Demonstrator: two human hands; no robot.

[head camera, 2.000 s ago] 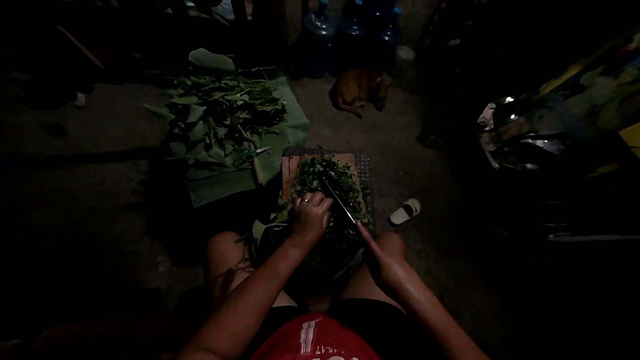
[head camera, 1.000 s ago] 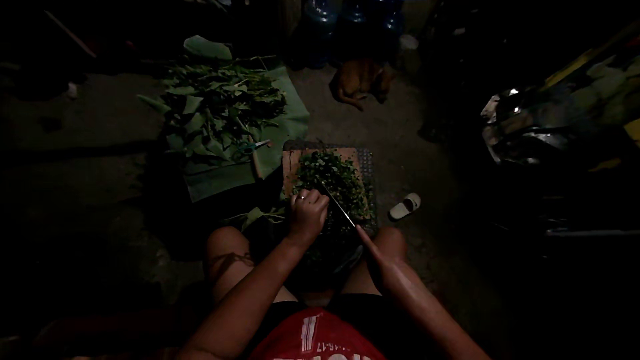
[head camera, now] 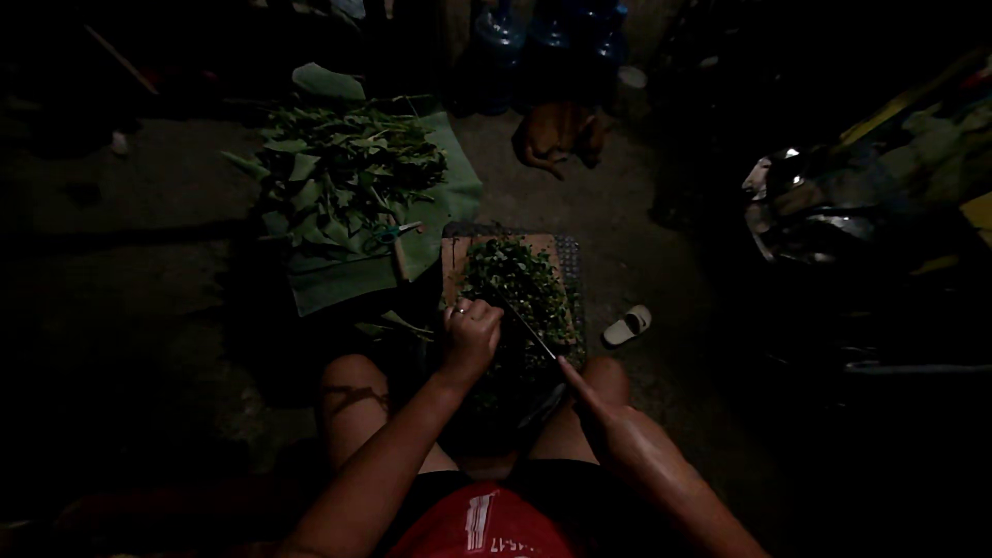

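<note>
Chopped green leaves and stems (head camera: 523, 283) lie heaped on a wooden cutting board (head camera: 456, 260), which rests on a dark textured surface. My left hand (head camera: 473, 329), with a ring on one finger, is closed on some greens at the board's lower left edge. A knife (head camera: 535, 335) slants from the heap down to my right hand (head camera: 593, 399), which grips its handle with the index finger stretched toward the blade. The handle itself is hidden. Just right of my left hand, the blade's far end touches the greens.
Leafy stems (head camera: 349, 163) lie on large green leaves (head camera: 457, 182) at left, with green-handled scissors (head camera: 397, 231). A brown dog (head camera: 559, 136) lies beyond the board, near large blue water bottles (head camera: 500, 35). A pale slipper (head camera: 628, 325) is on the floor at right.
My left hand has shifted slightly left and down from where it was two seconds ago. The knife stays in my right hand at much the same slant.
</note>
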